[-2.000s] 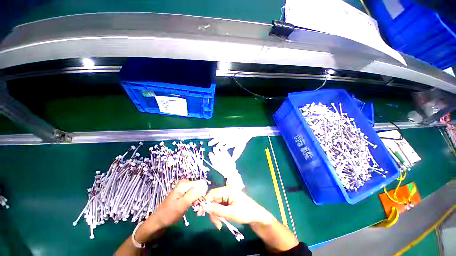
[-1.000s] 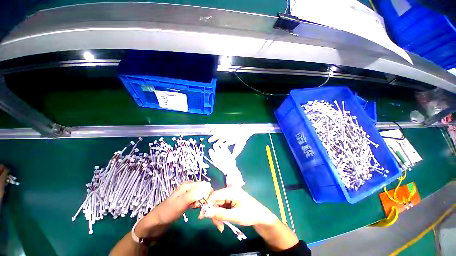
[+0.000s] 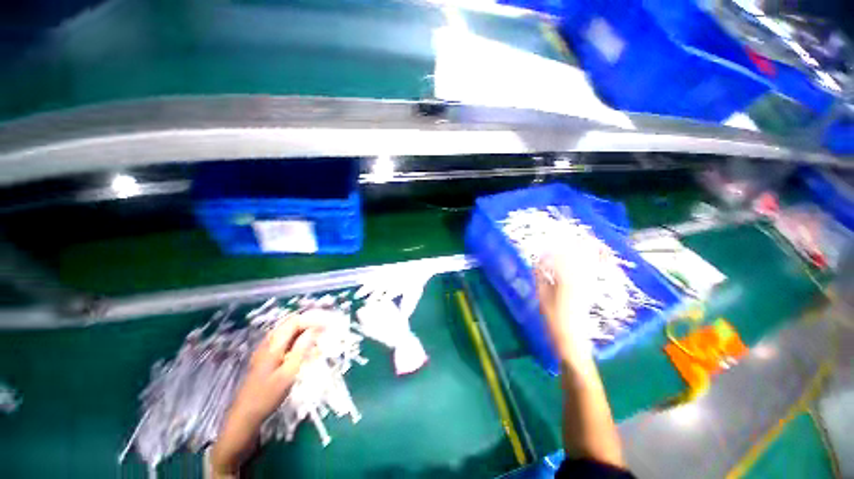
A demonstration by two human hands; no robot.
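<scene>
A loose heap of short white cable assemblies [image 3: 187, 388] lies on the green bench mat at the left. My left hand [image 3: 281, 360] is on the right part of the heap, fingers bent over the strands; blur hides whether it grips any. My right hand [image 3: 554, 285] reaches over the large blue tote [image 3: 510, 290], its fingers at the white cable assemblies [image 3: 613, 295] inside. The fingertips are blurred, so I cannot tell if they hold a strand. An empty white glove [image 3: 391, 327] lies flat between heap and tote.
A grey metal rail [image 3: 281, 140] crosses above the bench. Behind the heap stands a smaller blue crate [image 3: 342, 229] with a white label. White paper [image 3: 515, 79] lies above the rail. Yellow tape [image 3: 492, 374] runs left of the tote. An orange item [image 3: 712, 348] lies at the right edge.
My hands, earlier together in front of the heap with strands between the fingers, have parted. The left moved onto the heap, the right to the tote. The camera view has shifted.
</scene>
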